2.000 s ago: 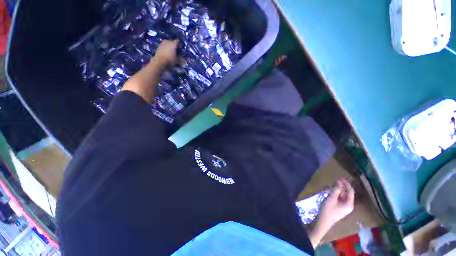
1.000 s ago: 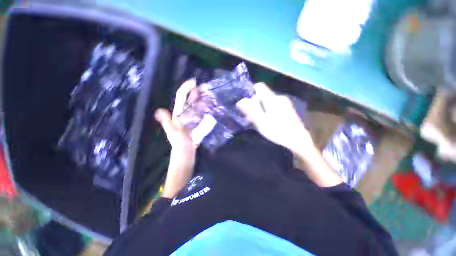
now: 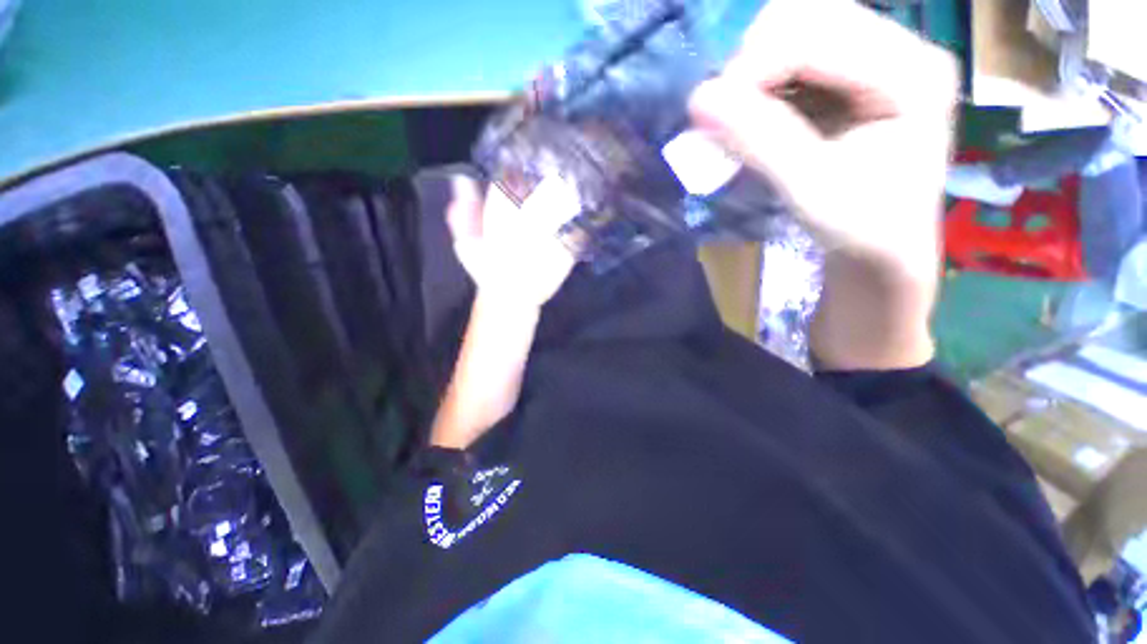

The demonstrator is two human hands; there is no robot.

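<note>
A bagged black accessory (image 3: 616, 176), dark and shiny with a white tag, is held up between my two hands, near the bench edge. My left hand (image 3: 518, 239) grips its left side. My right hand (image 3: 836, 138) is large and close to the camera, with its fingertips on the bag's right side by the white tag. Both hands and the bag are partly blurred, so the exact finger grip is hard to see.
The black bin (image 3: 214, 302) with many dark packets (image 3: 201, 466) is at the left. The green-topped bench (image 3: 315, 57) crosses the top. Silvery packets (image 3: 789, 296) show below my right hand in a brown carton (image 3: 730, 283). A red item (image 3: 1019, 233) is at the right.
My left hand has come out of the bin and my right hand away from the carton. Both now hold the bagged accessory, raised towards the bench. The view has turned.
</note>
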